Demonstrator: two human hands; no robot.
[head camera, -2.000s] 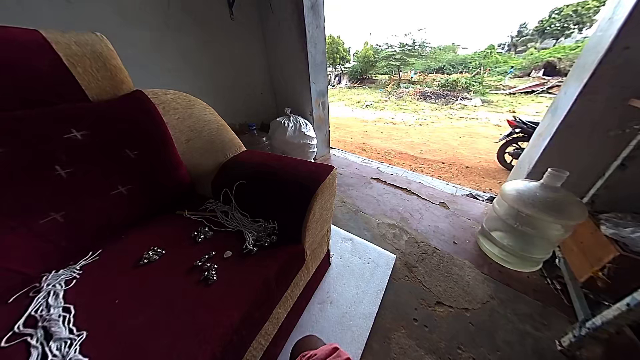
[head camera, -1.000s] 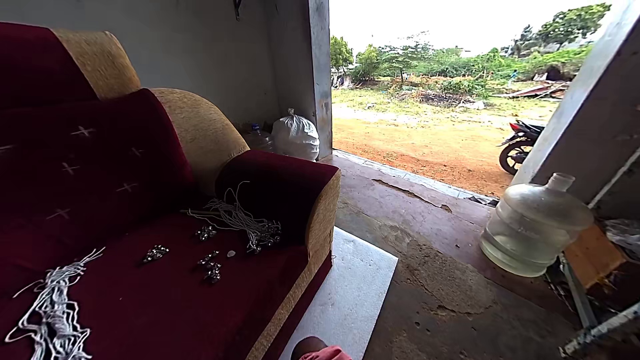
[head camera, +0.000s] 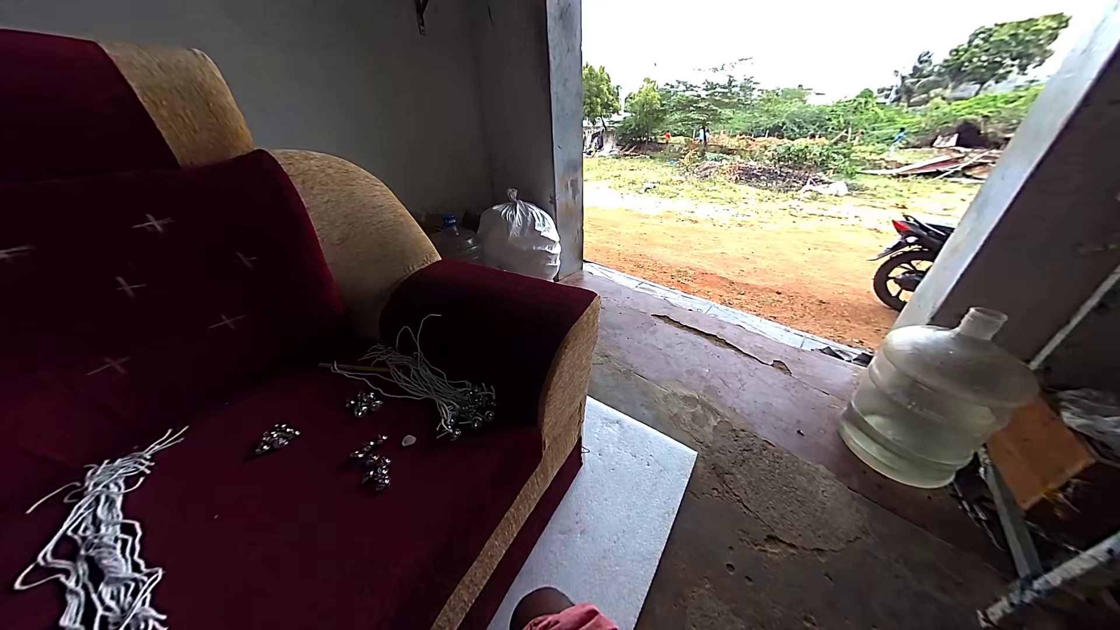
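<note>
Neither of my hands is in view. On the maroon seat of a sofa lies a bundle of white cords at the lower left. Small piles of shiny metal beads or bells rest farther along the seat, with a small pale disc beside one pile. Near the armrest, more white strings spread out, with dark shiny pieces at their ends and a thin stick among them. Part of a knee and pink cloth show at the bottom edge.
A white board lies on the floor by the sofa. A large clear water jug stands right, near a wooden piece and metal bars. A tied white bag sits by the doorway; a motorcycle is outside.
</note>
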